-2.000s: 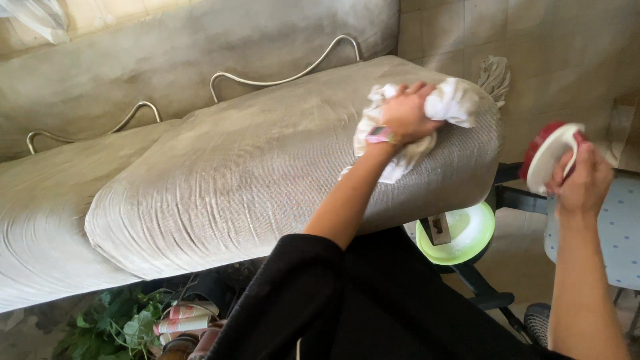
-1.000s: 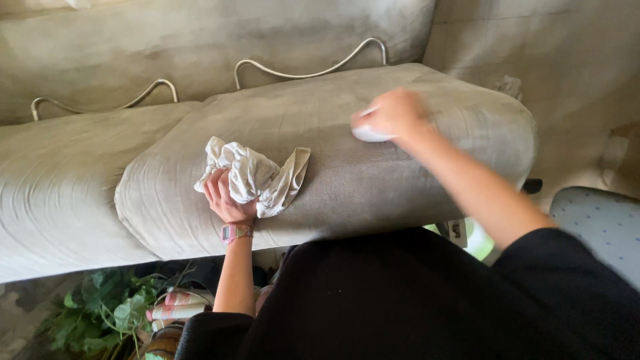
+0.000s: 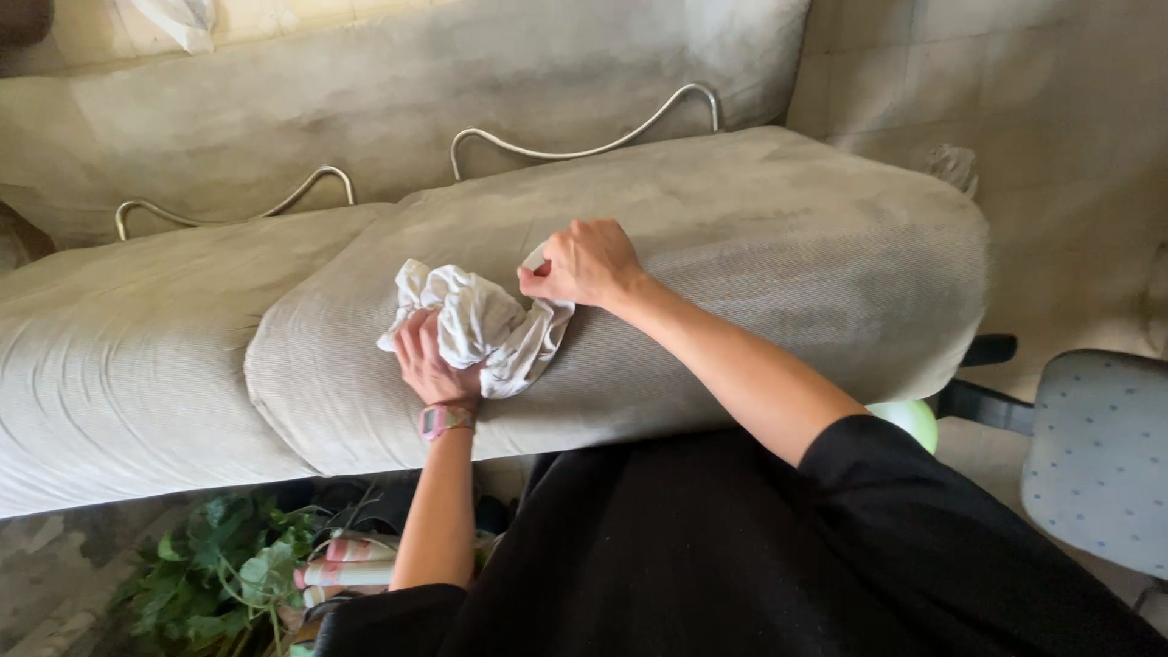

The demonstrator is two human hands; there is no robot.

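Note:
A light grey-beige fabric sofa seat cushion (image 3: 821, 265) spans the view. My left hand (image 3: 433, 360), with a pink watch at the wrist, grips a crumpled white cloth (image 3: 484, 319) against the cushion's front part. Just to the right, my right hand (image 3: 589, 265) is closed, palm down, around a scrub brush (image 3: 536, 259). Only a whitish edge of the brush shows by the fingers; the hand hides the rest. One end of the cloth lies just below this hand.
Curved metal bars (image 3: 584, 153) stand between seat and backrest (image 3: 383, 100). A dotted chair (image 3: 1100, 456) is at the right, beside a partly hidden light green basin (image 3: 908, 422). Leafy greens (image 3: 219, 566) and rolled items (image 3: 351, 573) lie below the sofa at lower left.
My left hand and the cloth have moved left along the cushion since the oldest frame. My right hand has come from beside the chair onto the cushion, near the cloth.

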